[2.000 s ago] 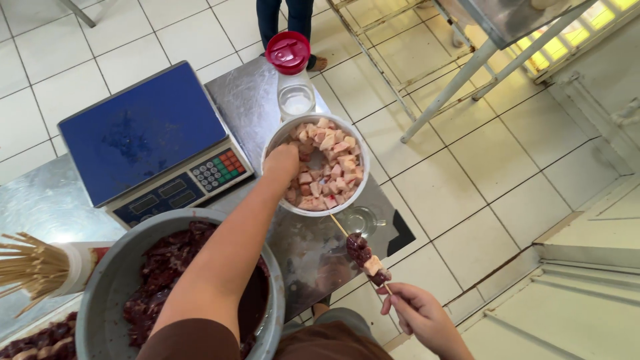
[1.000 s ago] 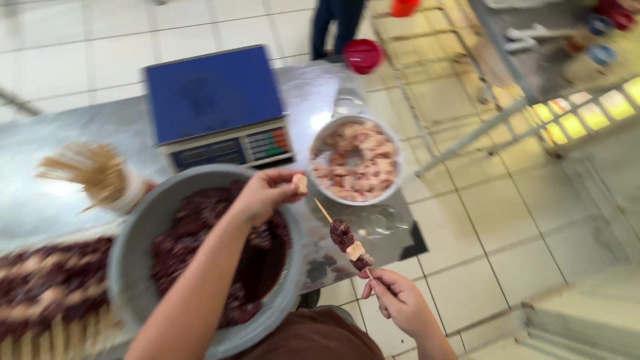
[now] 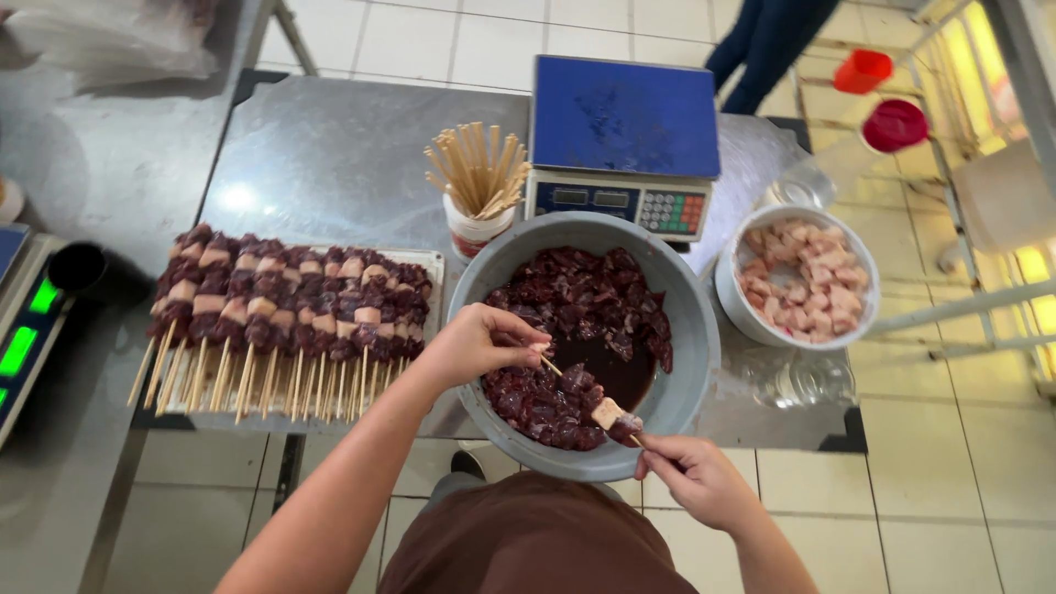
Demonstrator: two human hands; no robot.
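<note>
Over the grey plastic basin of dark red meat chunks, my right hand grips the lower end of a wooden skewer. Threaded on that skewer are dark meat pieces with a pale cube between them. My left hand pinches a pale fatty cube at the skewer's tip. To the right stands a white tub of pale cubes. Loaded skewers lie side by side on a white tray at the left.
Behind the basin are a cup of bare skewers and a scale with a blue platform. A clear glass container lies by the tub. A second scale and a black cup are at far left. A person's legs show behind the table.
My left hand has gone from the tub of pale cubes to the skewer's tip, bringing a cube with it. The skewer is now over the basin. The view has swung left.
</note>
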